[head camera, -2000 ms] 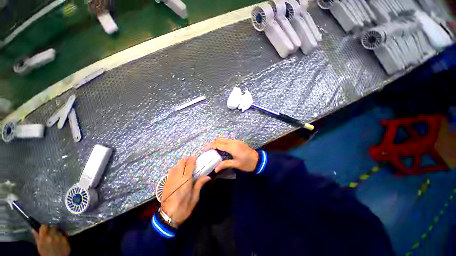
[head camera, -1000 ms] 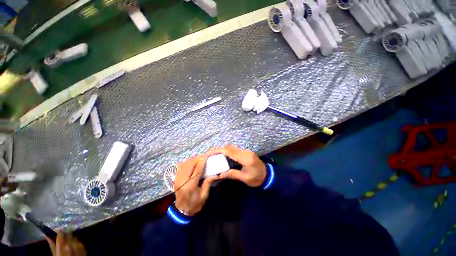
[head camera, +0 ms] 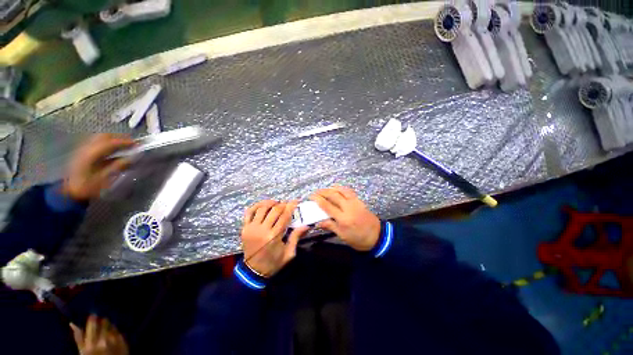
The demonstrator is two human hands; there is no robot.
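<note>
My left hand (head camera: 268, 237) and my right hand (head camera: 349, 218) hold a white handheld fan (head camera: 310, 213) between them at the bench's front edge. Only part of its white body shows between my fingers; the round head is hidden. Another white fan (head camera: 175, 193) lies on the bench to the left, its slotted head toward me. A mallet (head camera: 397, 138) with a white double-lobed head lies to the right, its dark handle ending in yellow over the bench edge. A thin pale strip (head camera: 321, 130) lies mid-bench.
Loose handle covers (head camera: 144, 105) lie at the back left. Rows of fans (head camera: 472, 58) lean together at the right. The green conveyor (head camera: 208, 24) carries fans. At left a coworker's hand (head camera: 97, 166) holds a blurred white piece; another hand (head camera: 101, 338) is near a mallet. A red stool (head camera: 590, 251) stands right.
The view has shifted, so the bench items appear further right. The coworker's arm has come in from the left over the bench. My hands stay around the fan, whose head no longer shows.
</note>
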